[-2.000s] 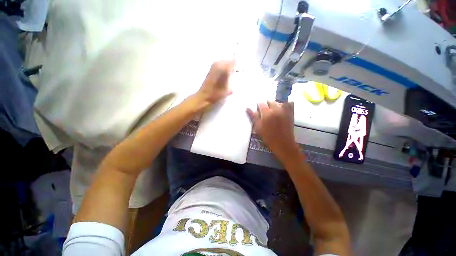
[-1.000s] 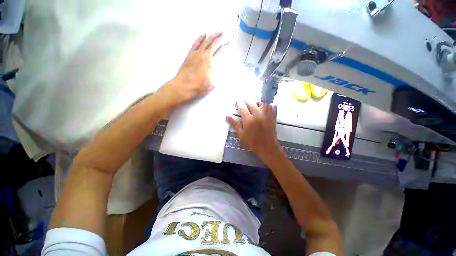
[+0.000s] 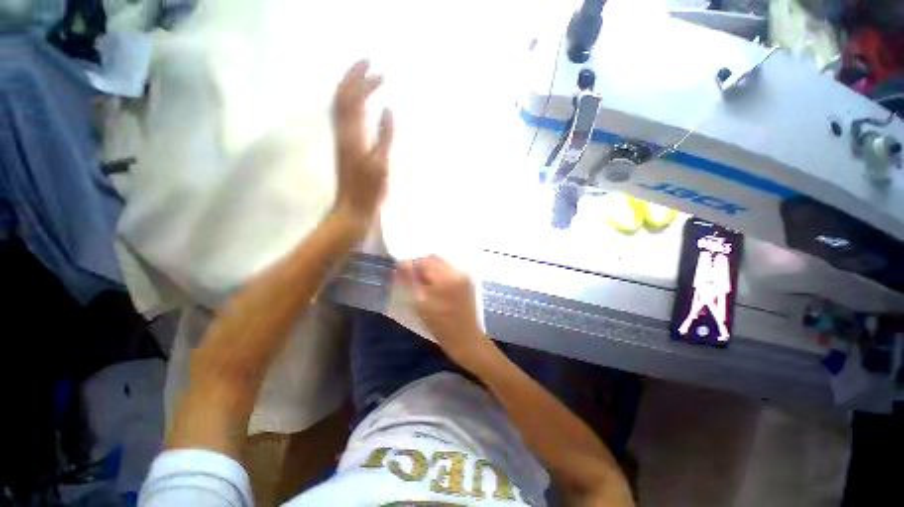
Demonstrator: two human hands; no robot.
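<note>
A small cream fabric piece (image 3: 402, 309) lies at the table's front edge and hangs a little over it; its upper part is lost in glare. My right hand (image 3: 443, 302) is on it near the edge, fingers curled in and closed on the cloth. My left hand (image 3: 363, 149) is further up and to the left, fingers apart and holding nothing, over the bright cream cloth. The sewing machine's needle area (image 3: 565, 203) is right of both hands, with no hand at it.
A large cream panel (image 3: 213, 188) spreads over the left side and drapes off the edge. The white machine head (image 3: 664, 119) crosses the upper right. Yellow loops (image 3: 642, 213) lie beneath its arm. A lit smartphone (image 3: 707, 282) lies right of them. A brown box (image 3: 282, 460) is below.
My right hand has moved from beside the needle down and left to the table edge, closing on the piece. My left hand has turned upright and shifted left. The camera view has shifted.
</note>
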